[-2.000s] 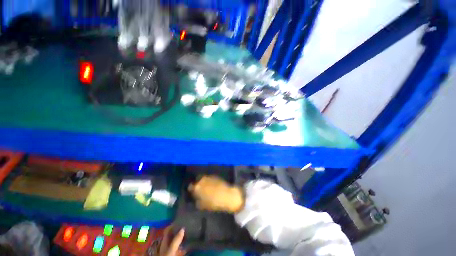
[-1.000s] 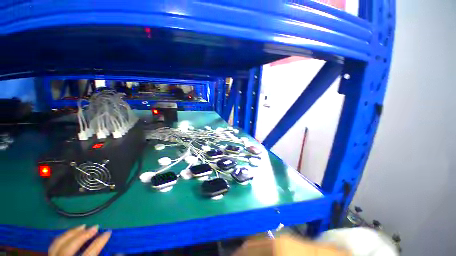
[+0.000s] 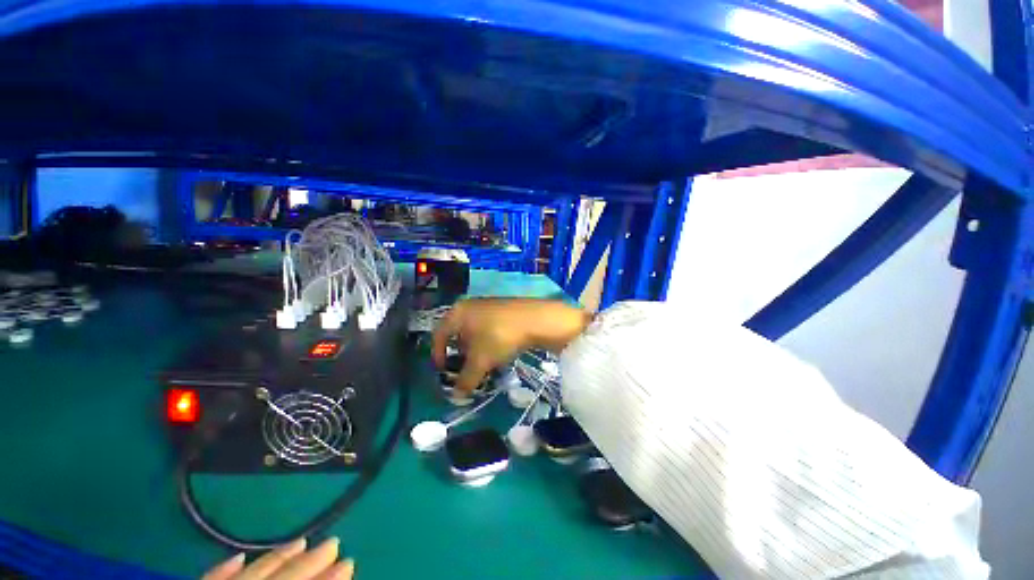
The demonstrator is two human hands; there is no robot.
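Observation:
My right hand (image 3: 488, 338) reaches in from the right over the green mat. Its fingers are around a dark smartwatch (image 3: 456, 378), partly hidden by them. Below it, a dark-screened watch (image 3: 477, 453) lies on the mat beside a white charging puck (image 3: 429, 435). Another watch (image 3: 560, 435) and a further dark one (image 3: 613, 499) are partly covered by my white striped sleeve. My left hand (image 3: 284, 563) shows only its fingers at the bottom edge, cut off by the picture; its grip is hidden.
A black charging hub (image 3: 232, 448) with a fan grille, lit red switch and white plugs (image 3: 332, 317) stands left of the watches. Its black cord (image 3: 284, 542) loops in front. A second charger (image 3: 445, 272) stands behind. Blue shelf beams (image 3: 680, 68) hang overhead; a blue upright stands right.
My right hand has moved from below the shelf edge onto the watches and closed on one. My left hand shows farther right. The view has shifted, with the hub now nearer the middle.

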